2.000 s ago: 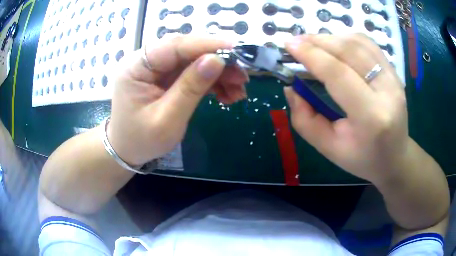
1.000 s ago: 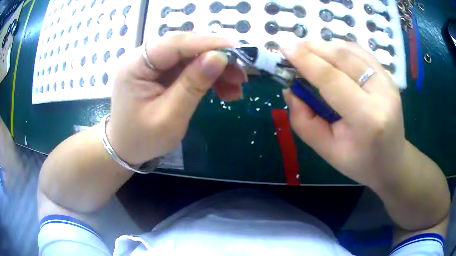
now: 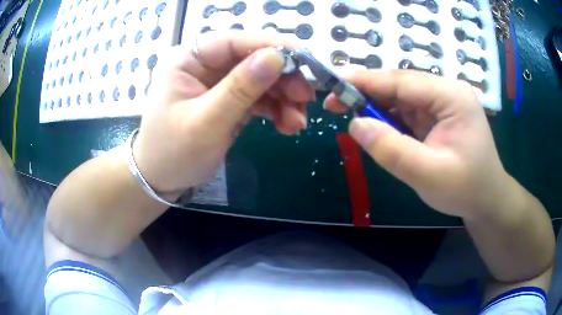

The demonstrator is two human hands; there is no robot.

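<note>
My left hand (image 3: 203,104) pinches a small shiny part (image 3: 288,61) between thumb and index fingertip; the fingers hide much of it. My right hand (image 3: 431,129) holds cutters with silver jaws (image 3: 333,83) and blue handles (image 3: 383,115). The jaw tips point up and left and are at the small part; whether they touch it I cannot tell. Behind the hands lies a white foam tray (image 3: 383,11) with rows of dumbbell-shaped cut-outs, many holding shiny parts. Tiny white specks (image 3: 315,129) lie on the green surface below the hands.
A second white foam tray (image 3: 92,67) lies at the left. A red strip (image 3: 354,178) runs to the bench edge. Red and blue strips and small copper-coloured rings (image 3: 502,18) are at the right. A pale rectangle (image 3: 212,187) lies near my left wrist. Part of another person shows at the far left.
My right hand has turned the cutters, so the jaws now slant more steeply up to the left. The right fingers have moved lower on the tool. My left hand still pinches the part.
</note>
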